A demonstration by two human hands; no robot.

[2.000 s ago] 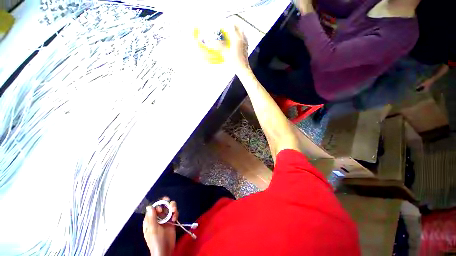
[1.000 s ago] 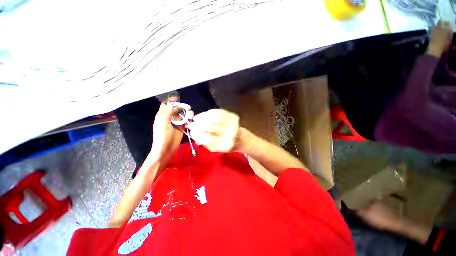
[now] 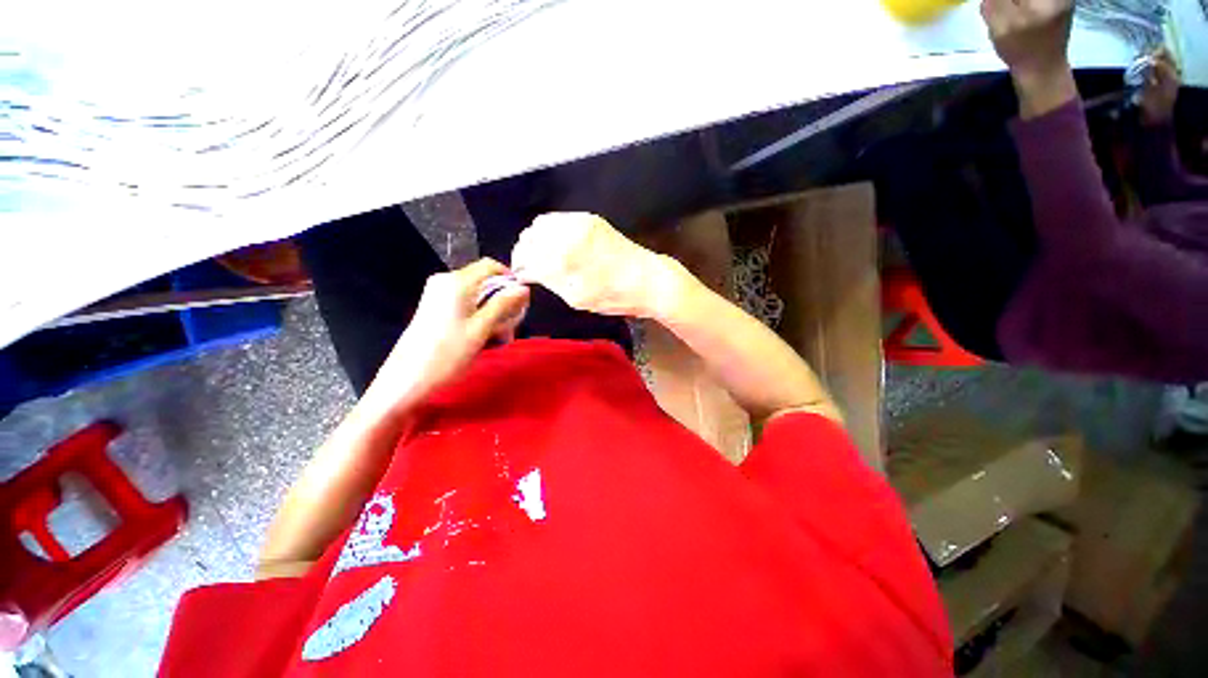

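A small pale coiled cable (image 3: 496,285) shows between the fingers of my left hand (image 3: 464,318), over my lap near the table edge. My left hand is closed on the coil and hides much of it. My right hand (image 3: 579,262) is beside it with the fingertips together at the coil's right side. Whether the right fingertips pinch a cable end or a tie is too small to tell. Long loose cable strands (image 3: 351,99) lie across the white table (image 3: 596,99).
A cardboard box (image 3: 837,318) with tangled pale loops stands right of my knees. A red stool (image 3: 93,517) is at the left on the floor. Blue crates (image 3: 219,322) are under the table. Another person in purple (image 3: 1093,285) reaches over the table near a yellow round item (image 3: 919,8). Cartons (image 3: 1000,503) stand lower right.
My right hand went from the yellow item back to the coil at my left hand, and is now slightly higher. The coil is more covered by my fingers. The other person's hand has come over the table.
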